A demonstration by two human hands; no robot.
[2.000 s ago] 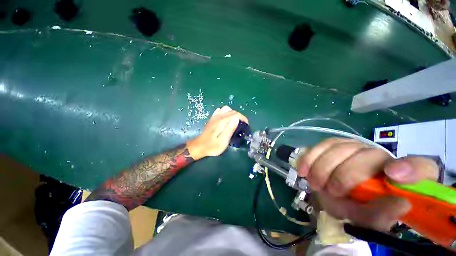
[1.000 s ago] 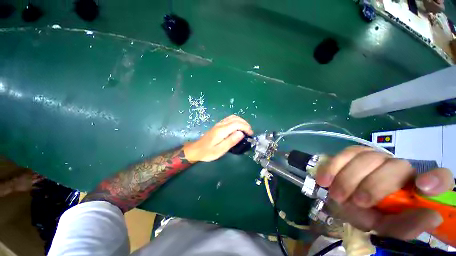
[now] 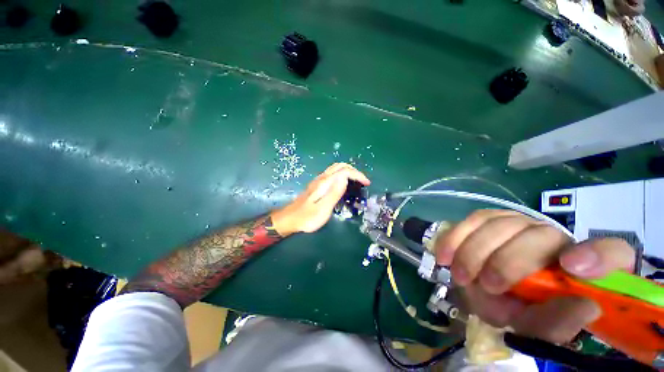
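Observation:
My left hand [image 3: 320, 200] holds a small black plastic part [image 3: 355, 195] on the green surface near the middle of the view. My right hand [image 3: 520, 265] grips the orange screwdriver [image 3: 582, 298] with its lime-green strip, at the lower right. The shiny metal screw-feed head [image 3: 377, 214] points left, its tip against or very near the black part; fingers and fittings hide the exact contact. A clear screw feed hose [image 3: 480, 195] curves right from the head. A beige wrap [image 3: 484, 340] hangs under my right hand.
Black ribbed parts [image 3: 299, 54] lie scattered on the far green belt [image 3: 378, 43]. Tiny silvery screws [image 3: 288, 158] lie beyond my left hand. A grey metal post [image 3: 590, 131] and the white screw feeder [image 3: 611, 211] stand at right. A cardboard box [image 3: 206, 330] shows at lower left.
The far black parts have moved rightward. The screwdriver and my right hand shifted right, then back left with the head close to the part. My left hand stayed near the same place.

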